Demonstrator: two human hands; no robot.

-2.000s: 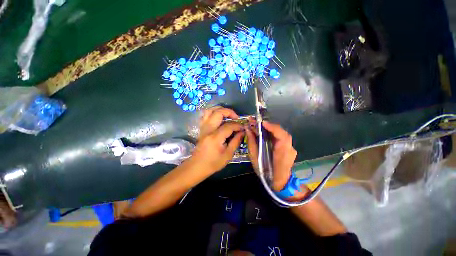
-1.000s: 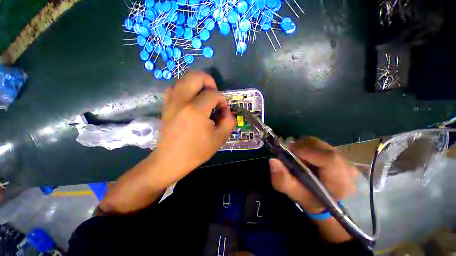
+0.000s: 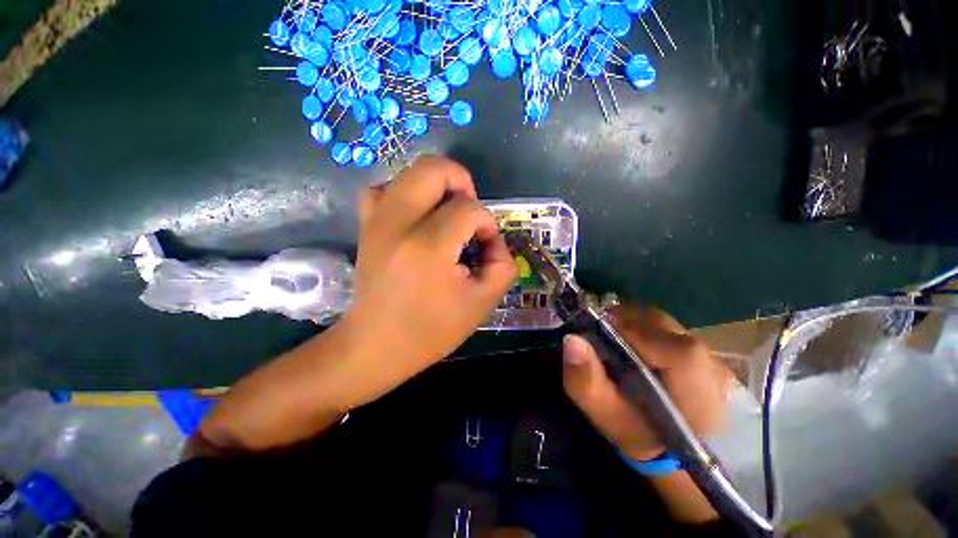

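Observation:
The white unit (image 3: 570,236) lies open on the bench with its circuit board (image 3: 530,275) showing small yellow and green parts. My left hand (image 3: 425,247) covers the unit's left side, thumb and fingertips pinched together over the board; what they pinch is hidden. My right hand (image 3: 657,373) holds the soldering iron (image 3: 646,391) like a pen. The iron points up and left, its tip over the board close to my left fingertips; contact cannot be told. The bundled white power cord (image 3: 247,284) lies left of the unit.
A heap of blue disc components (image 3: 431,53) with wire leads lies behind my hands. A dark tray (image 3: 835,173) with thin wires stands at the right. The iron cable (image 3: 775,405) loops at the right. A blue wrist strap (image 3: 651,462) circles my right wrist.
Since two seconds ago, my right hand has moved from over the board to the lower right, its iron now angled to the board. The view has come closer. Over the last second the hands barely moved.

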